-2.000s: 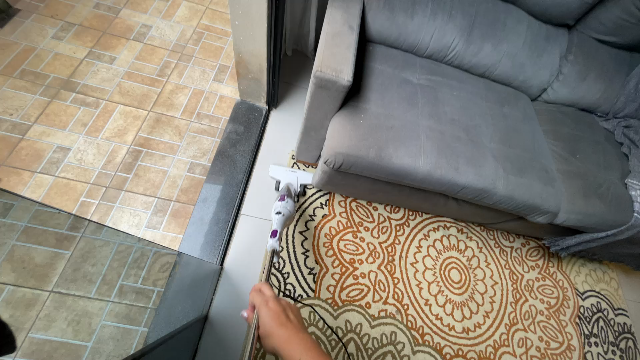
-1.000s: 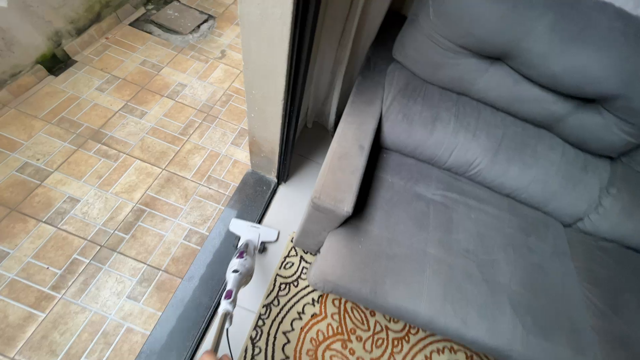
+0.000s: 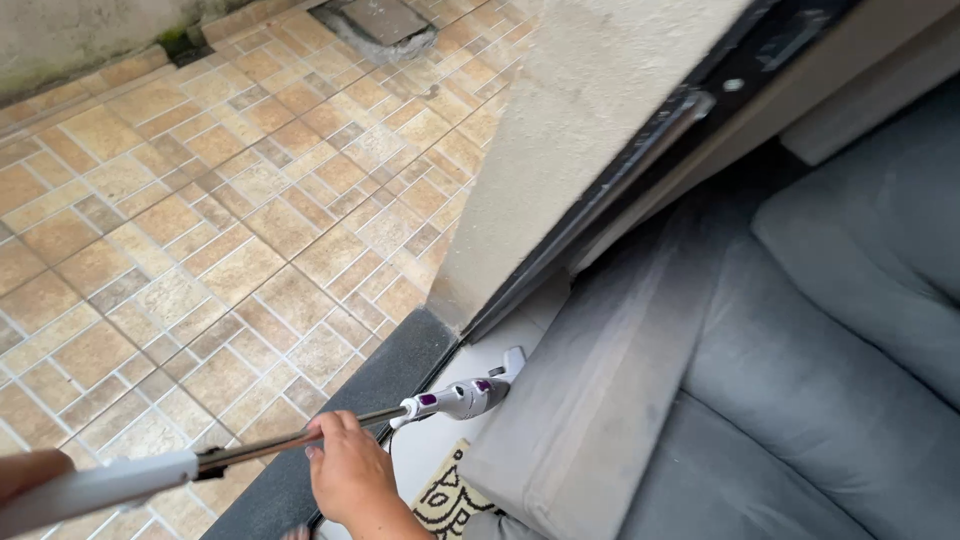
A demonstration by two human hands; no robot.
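A white and purple stick vacuum cleaner (image 3: 469, 399) lies diagonally across the lower left. My right hand (image 3: 352, 469) grips its metal tube, fingers over the top. My left hand (image 3: 34, 472), cut off by the left edge, is closed around the white handle. The floor nozzle (image 3: 514, 364) rests on the pale floor tiles (image 3: 424, 450), close against the grey sofa's arm (image 3: 600, 420); part of the cleaner's body may be hidden by the arm.
A dark stone sill (image 3: 375, 375) and black door track border the tiled patio (image 3: 217, 247). A plastered wall end (image 3: 525, 165) stands beside the door frame (image 3: 675, 127). A patterned rug (image 3: 450, 495) shows below the sofa arm. A covered drain (image 3: 382, 22) lies farther out.
The nozzle has moved from the strip near the sill to beside the sofa arm. My left hand and the white handle have come into view. The view has swung and tilted considerably.
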